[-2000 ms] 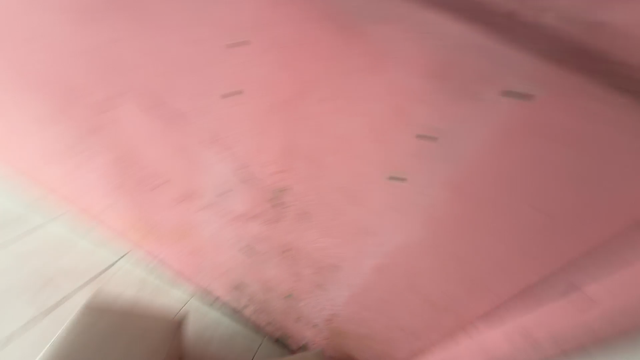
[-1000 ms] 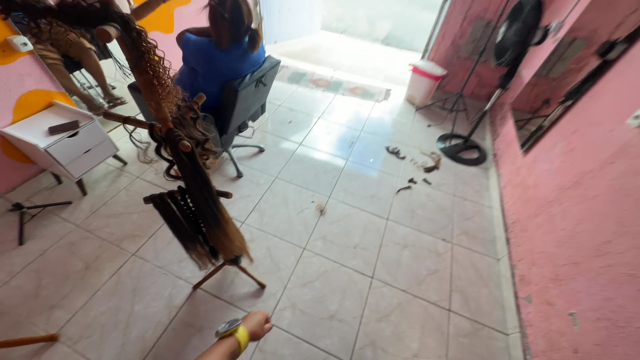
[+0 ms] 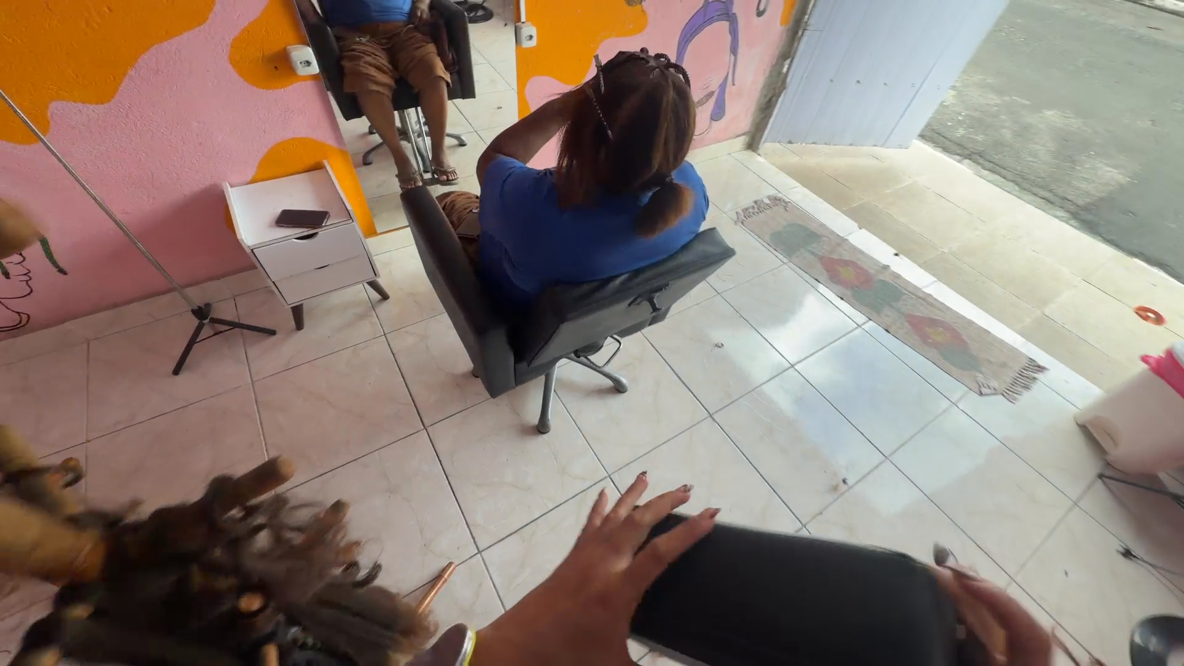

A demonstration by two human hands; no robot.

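At the bottom centre, my left hand (image 3: 606, 564) lies on the left end of a black padded object (image 3: 795, 592), fingers spread over its edge, with a watch at the wrist. My right hand (image 3: 994, 610) is at the object's right end, fingers curled around it and partly cut off by the frame. The underside of the object is hidden. Beyond it a person in a blue top (image 3: 592, 213) sits in a black salon chair (image 3: 610, 324), back to me, with the hair sectioned by clips and one arm raised.
A wooden rack with hair pieces (image 3: 250, 555) stands close at the lower left. Further off are a white drawer unit (image 3: 314, 268) holding a phone (image 3: 302, 218), a tripod stand (image 3: 202, 314), a mirror, a woven rug (image 3: 888, 296) by the doorway and a white bin (image 3: 1142, 407) at the right.
The view has swung widely. Both hands are now on the black padded object; one second ago only one fist with a watch showed, near the floor's lower middle.
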